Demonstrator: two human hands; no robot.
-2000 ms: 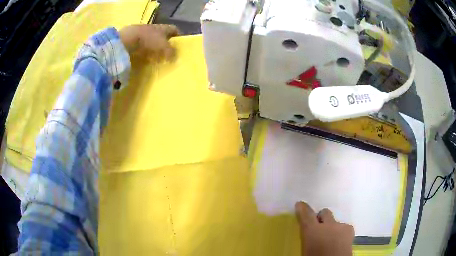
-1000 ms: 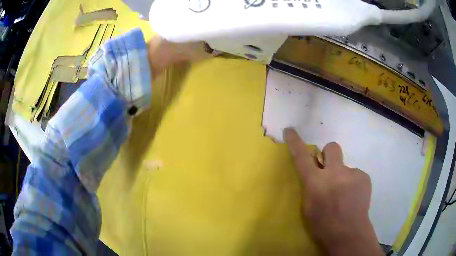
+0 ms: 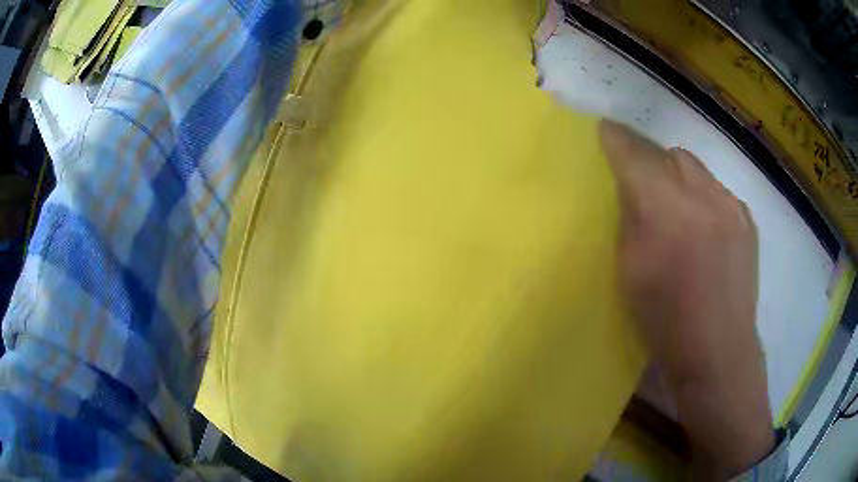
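A large yellow panel (image 3: 452, 235) fills the middle of the head view, its face blurred, with a stitched seam down its left part. Its notched upper right edge lies against the white surface of the template (image 3: 602, 80). My right hand (image 3: 691, 254) is blurred at the panel's right edge, fingertips at the fabric; whether they pinch it I cannot tell. My left hand is out of the picture beyond the top edge; only its blue plaid sleeve shows, over the panel's left side.
The yellow-brown clamp bar (image 3: 771, 94) with black handwriting curves along the upper right, a dark strip beside it. Metal parts are behind it at the top right corner. A stack of yellow pieces (image 3: 80, 38) is at the top left. A yellow template border (image 3: 817, 353) runs down the right.
The view has moved closer, and the lamp and machine head have left the picture. My left hand has gone out past the top edge. My right hand is now at the panel's right edge.
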